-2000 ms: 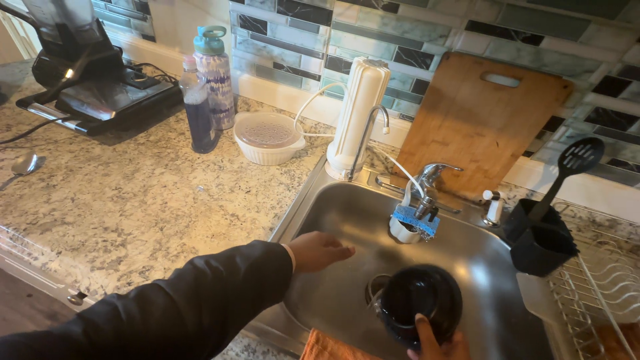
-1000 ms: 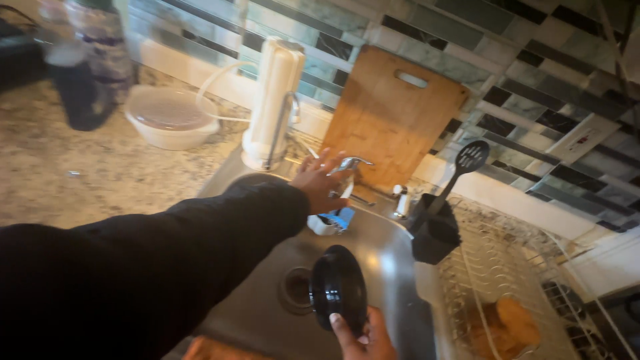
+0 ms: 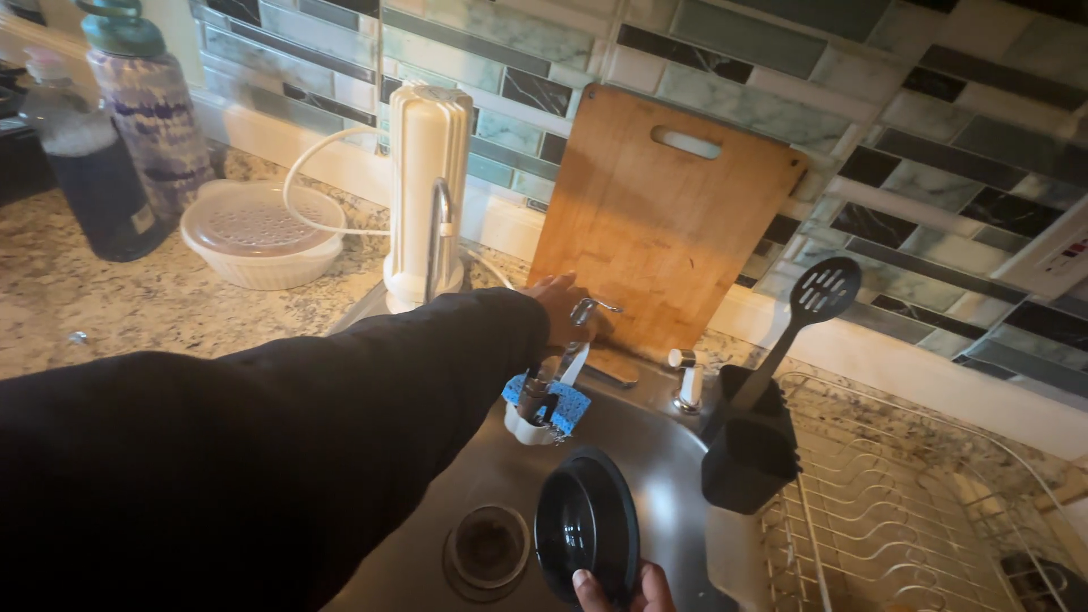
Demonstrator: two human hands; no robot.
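Observation:
My right hand point(image 3: 625, 591) grips a black bowl point(image 3: 586, 527) by its rim, tilted on its side over the stainless steel sink point(image 3: 408, 518). My left hand point(image 3: 561, 310) reaches behind the chrome faucet point(image 3: 586, 314), at its lever; the fingers are partly hidden, and whether they touch it I cannot tell. Below the faucet a blue sponge point(image 3: 565, 408) sits in a white holder point(image 3: 529, 427). The round drain point(image 3: 487, 548) shows left of the bowl.
A wooden cutting board point(image 3: 663, 212) leans on the tiled wall beside a white water filter point(image 3: 427, 187). On the right are a black utensil holder point(image 3: 748, 450) with a slotted spoon point(image 3: 824, 289) and a wire dish rack point(image 3: 884, 527). A lidded container point(image 3: 263, 234) and bottles stand left.
My left hand has moved from above the sink to the faucet. The black bowl, lower in the sink two seconds ago, is now tilted on its side in my right hand. The view has shifted right.

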